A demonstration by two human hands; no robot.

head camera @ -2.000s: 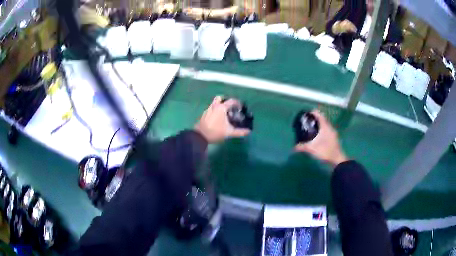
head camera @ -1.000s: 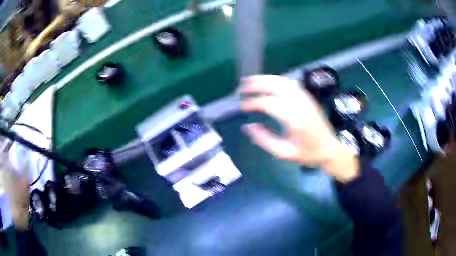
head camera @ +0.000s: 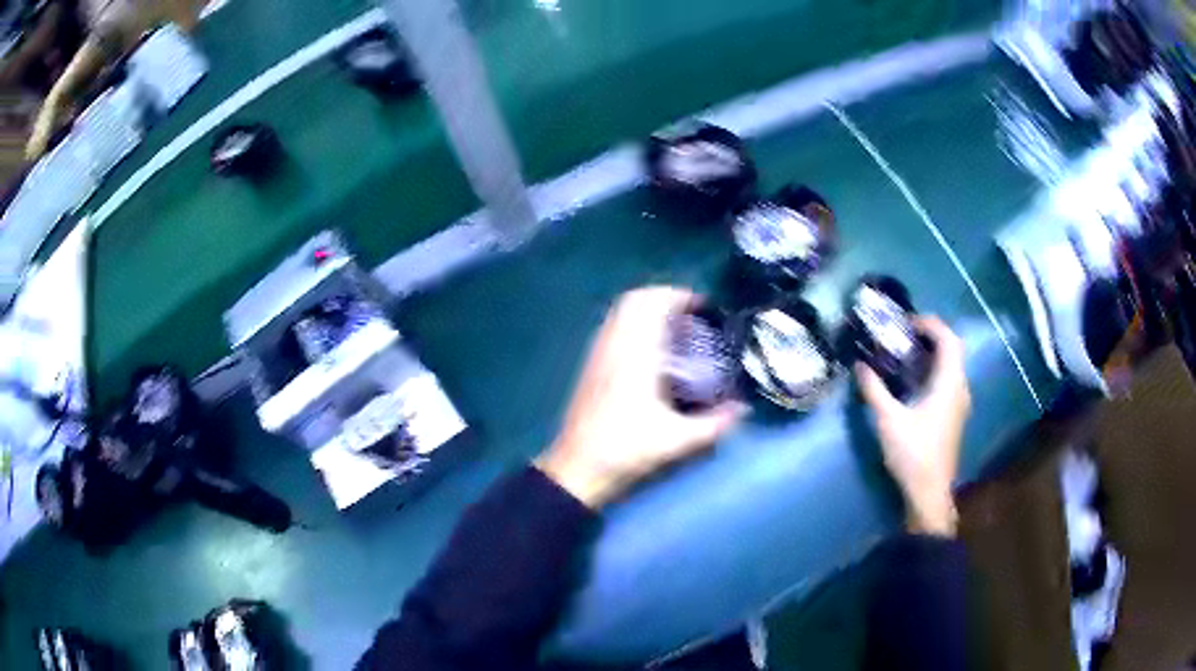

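Observation:
Several round black housings with silvery-white boards stand in a cluster right of centre. My left hand (head camera: 636,393) is closed around the housing (head camera: 699,357) at the cluster's left side. My right hand (head camera: 921,420) grips the housing (head camera: 884,328) at its right side. Another housing (head camera: 784,354) stands between them, untouched by my fingers as far as I can see. Two more, a housing (head camera: 779,236) and a housing (head camera: 700,163), stand behind, towards the pale rail. The picture is blurred, so screws and wires cannot be made out clearly.
A white-grey screw feeder (head camera: 328,354) stands left of my left hand. More black housings (head camera: 155,400) and a dark long tool (head camera: 230,498) lie at the far left. Two housings sit beyond the pale rail (head camera: 577,193). A grey upright (head camera: 459,112) rises there. White parts (head camera: 1049,275) stand at the right.
The view has shifted right. My right hand, open and empty a second ago, now grips a housing. My left hand has come from the far left edge to the cluster and holds another.

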